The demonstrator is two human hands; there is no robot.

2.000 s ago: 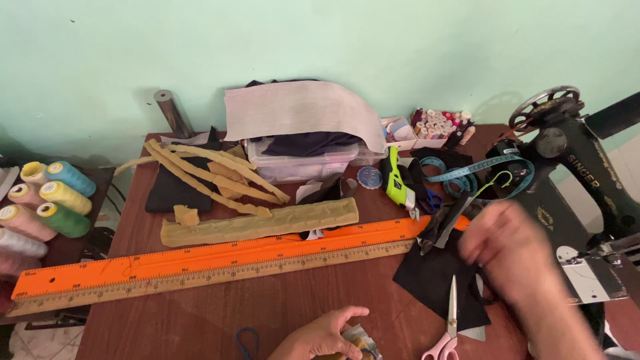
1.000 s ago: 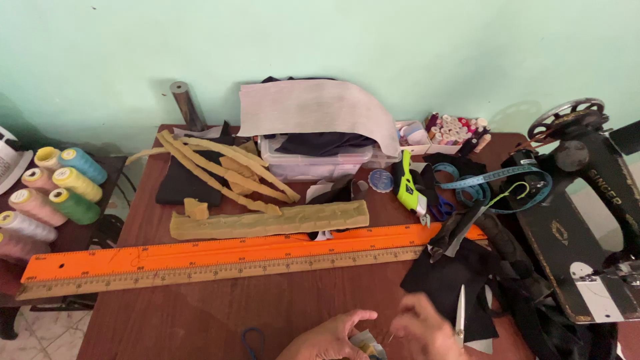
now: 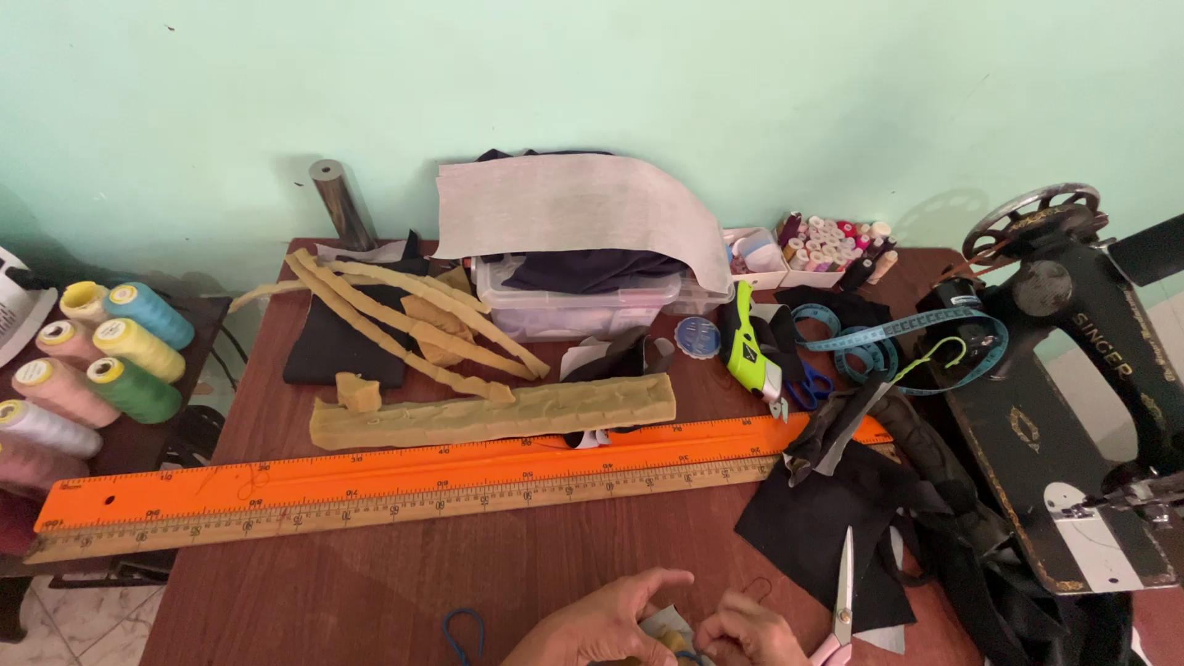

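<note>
At the bottom middle, my left hand (image 3: 601, 624) is curved around a small piece of yellowish and pale fabric (image 3: 668, 624), which the lower edge partly cuts off. Close on its right, my right hand (image 3: 751, 631) has bent fingers and touches the same piece. A thin dark thread loop (image 3: 760, 586) shows just above that hand, and a bit of blue lies between the hands. Whether the right fingers hold a needle cannot be seen. Pink-handled scissors (image 3: 843, 601) lie right of my right hand, partly on black fabric (image 3: 814, 527). A blue cord loop (image 3: 462, 636) lies left of my left hand.
An orange ruler (image 3: 305, 483) and a wooden ruler (image 3: 370, 514) cross the table. Behind them are yellowish fabric strips (image 3: 499, 412), a plastic box (image 3: 578, 310), a green-handled cutter (image 3: 747, 351) and a blue measuring tape (image 3: 925, 324). A black sewing machine (image 3: 1027, 444) stands right, thread cones (image 3: 139, 347) left.
My right hand has moved from above the black fabric, down and left, to beside my left hand. My left hand stays around the small fabric piece at the bottom.
</note>
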